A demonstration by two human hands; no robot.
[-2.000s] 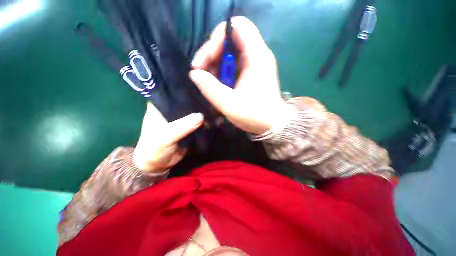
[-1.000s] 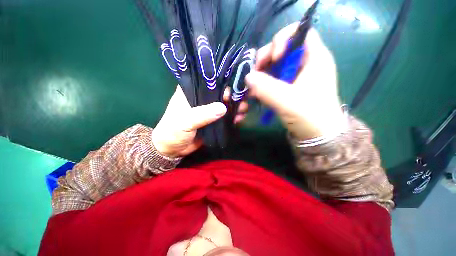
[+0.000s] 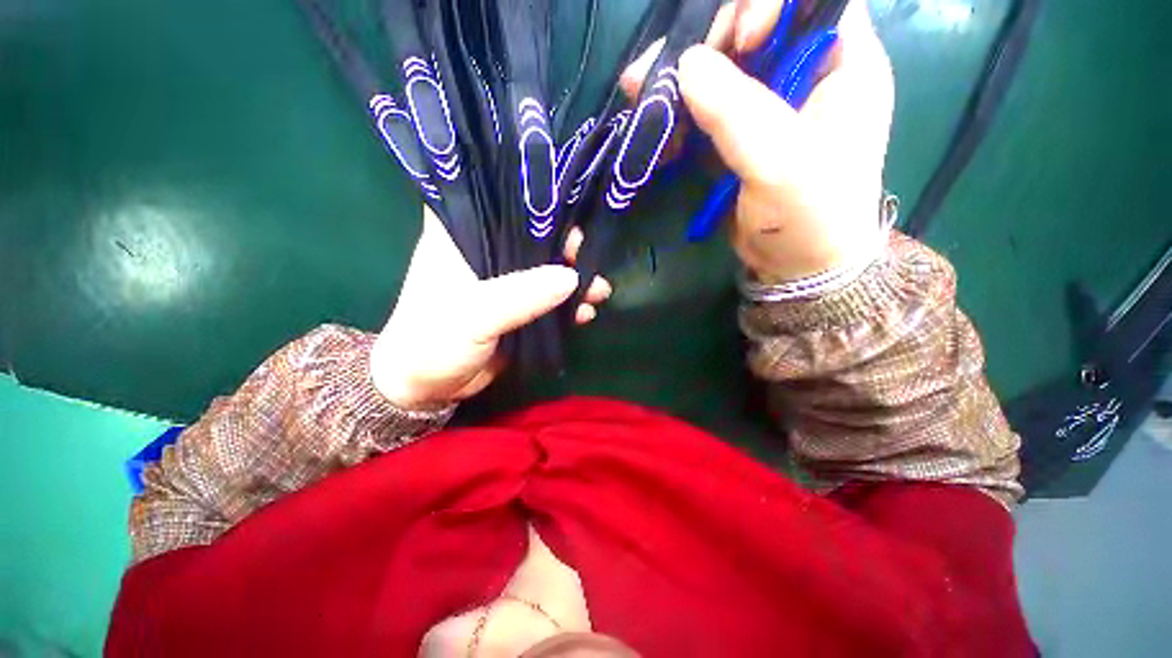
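Note:
Several long black straps [image 3: 537, 167] with white oval outlines spread as a fan, their far ends cut off by the top edge. My left hand [image 3: 469, 309] grips the gathered near ends, thumb on top. My right hand [image 3: 803, 154] pinches the rightmost strap [image 3: 645, 139] between thumb and fingers, just beyond its oval. My right hand also holds blue-handled cutters [image 3: 803, 71] in the palm. Their jaws are not clearly visible.
The dark green shiny bench top [image 3: 154, 257] lies under the hands. A thin black strip [image 3: 967, 142] lies to the right. More black marked straps [image 3: 1086, 424] are at the bench's right edge. A blue object [image 3: 154, 456] shows beside my left sleeve.
My right hand has left the cutting hold of the first frame, moved right, and now pinches the rightmost strap farther up. The straps in my left hand are fanned wider.

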